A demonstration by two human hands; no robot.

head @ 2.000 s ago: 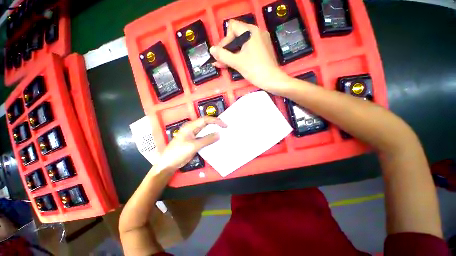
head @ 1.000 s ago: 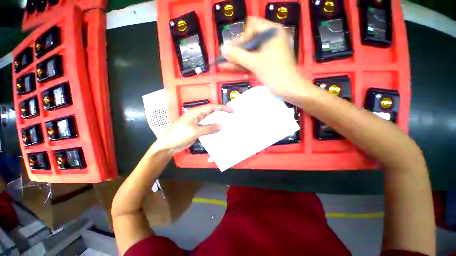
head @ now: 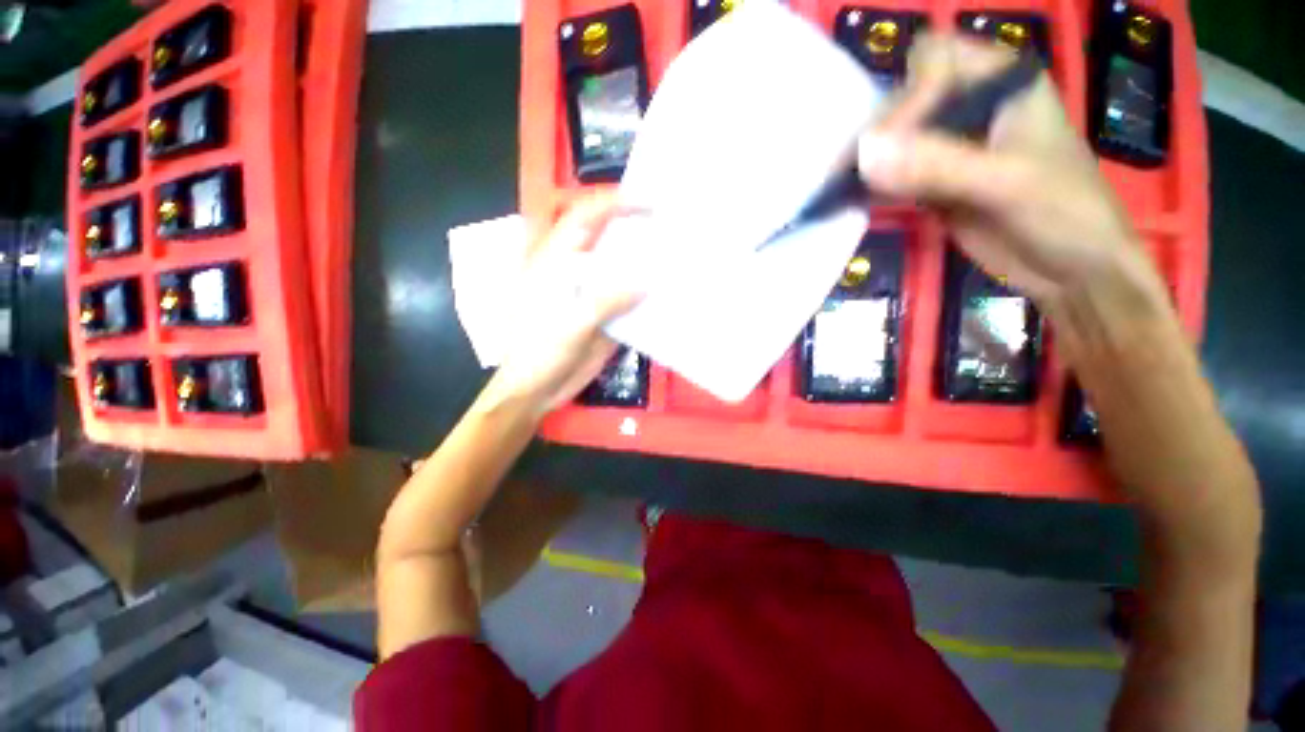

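Note:
My left hand [head: 580,293] holds a white label sheet [head: 744,157], raised over the left part of a red foam tray [head: 916,441]. My right hand [head: 1002,172], blurred, grips dark tweezers [head: 837,189]; their tip is over the sheet, and whether it touches cannot be told. Black phone units, such as one at the upper left [head: 605,97] and one in the lower row [head: 854,332], lie in the tray's pockets with gold discs near one end. The sheet and both hands hide several pockets. No small label can be made out at the tip.
A second red tray [head: 286,243] with several phone units lies at the left on the dark green bench [head: 429,186]. A white sheet [head: 487,265] lies beside the main tray. Cardboard boxes [head: 336,529] and a grey bin [head: 201,672] stand below left.
My left hand has lifted and turned the sheet upward over the tray. My right hand has moved from the top-left unit to the sheet with the tweezers. The view has shifted.

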